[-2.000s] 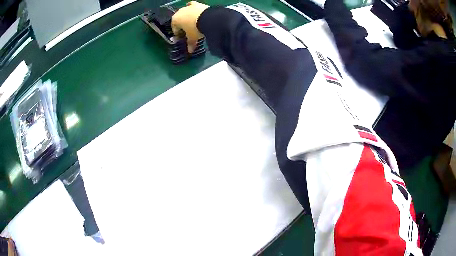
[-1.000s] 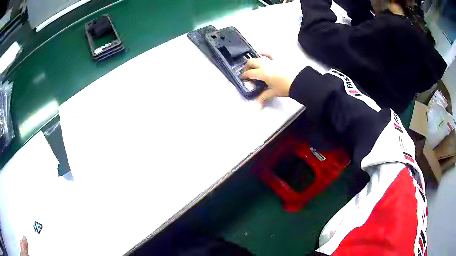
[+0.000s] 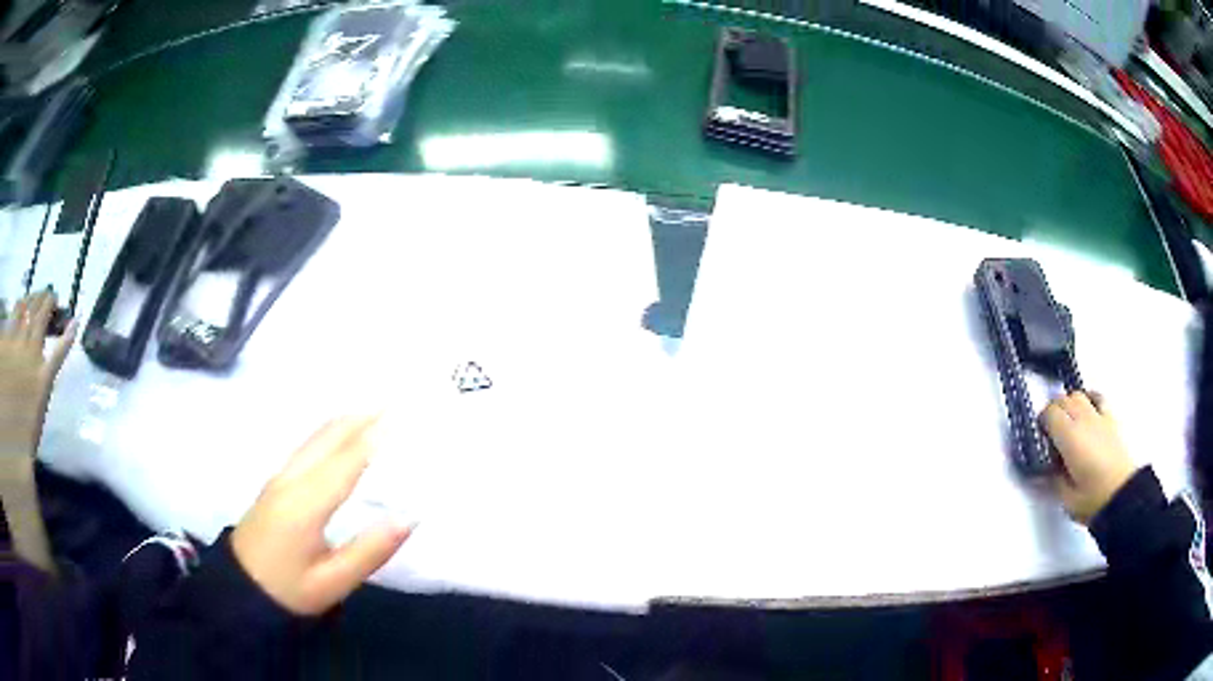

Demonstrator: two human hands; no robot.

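My right hand (image 3: 1088,450) rests on the near end of a stack of bare black phone middle frames (image 3: 1027,326) on the right part of the white surface (image 3: 825,399); its fingers are on the frames. My left hand (image 3: 313,522) lies over the white surface at the lower left, fingers spread, holding no frame. A small black triangular mark (image 3: 471,377) shows to the right of its fingertips; the clear bag bearing it is nearly invisible. Another stack of bare frames (image 3: 754,80) is on the green bench. A pile of shiny bagged frames (image 3: 349,80) lies at the back left.
Two groups of dark phone frames (image 3: 246,266) lie at the left of the white sheets. Another person's hand (image 3: 24,379) is at the far left edge. Green bench top (image 3: 572,113) runs behind. A red stool (image 3: 991,645) shows below the front edge.
The view has swung left. My left hand has come into full view. My right hand remains at the frames, which now look neatly stacked. Earlier it was at the bench's frame stack.
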